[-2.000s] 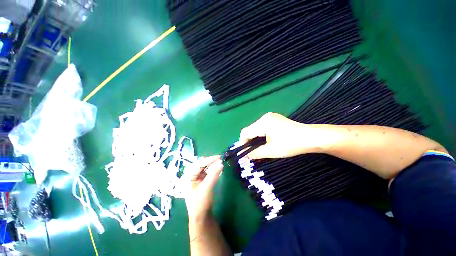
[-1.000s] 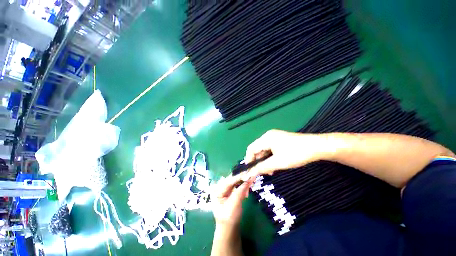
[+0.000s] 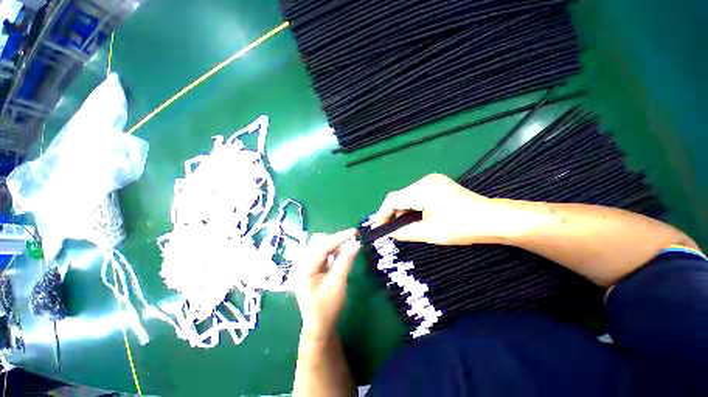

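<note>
My right hand [image 3: 439, 211] is closed around a small bunch of black cables [image 3: 396, 225] above the near cable pile. My left hand [image 3: 324, 271] is at the cable ends, thumb and fingers pinched together close to the bunch; a small white piece may be between them, too blurred to tell. White markers [image 3: 409, 288] form a stepped row along the ends of the near black cable pile [image 3: 497, 283]. A tangled white marker strip [image 3: 213, 233] lies in a heap left of my left hand.
A larger black cable pile [image 3: 442, 70] lies at the far side. A single stray cable [image 3: 435, 139] lies beside it. A crumpled plastic bag [image 3: 81, 174] and a dark bundle [image 3: 48, 295] lie at the left. Yellow lines [image 3: 209, 75] mark the green table.
The view has shifted and swung back. Both hands stay at the cable ends; the left fingers have drawn slightly back from the bunch compared with one second ago.
</note>
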